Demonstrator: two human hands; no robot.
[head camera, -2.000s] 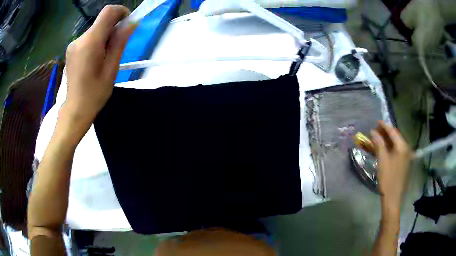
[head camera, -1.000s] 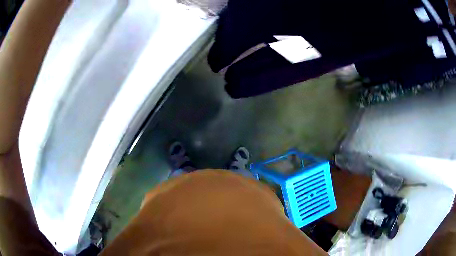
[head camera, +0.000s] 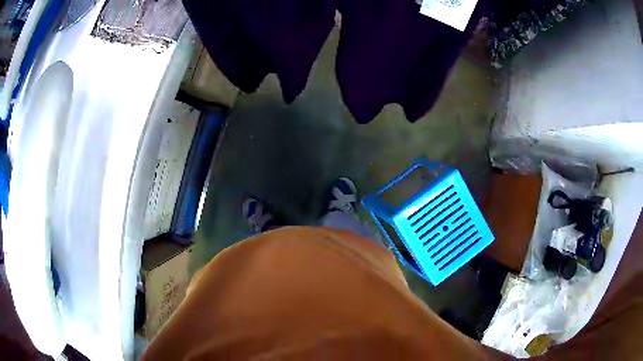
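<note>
Dark purple trousers (head camera: 395, 56) hang into view from the top edge, their wavy leg ends above the floor. Their upper part is cut off, so what holds them does not show. A white tag or label (head camera: 451, 10) with print shows against the dark cloth at the top. Neither my left hand nor my right hand is in view. Dim brown shapes at the lower left and lower right edges may be my arms or sleeves.
The white ironing table (head camera: 102, 162) runs down the left, with the grey iron rest pad (head camera: 144, 20) at its top. A blue slatted plastic stool (head camera: 444, 229) stands right of my feet. A white surface (head camera: 624, 211) with black items (head camera: 578, 236) is at the right. Cardboard box (head camera: 166, 285) lower left.
The view has turned from the board, folded trousers, hanger and iron down to the floor. Both hands have left the picture. Since one second ago, the hanging cloth sits higher and further left.
</note>
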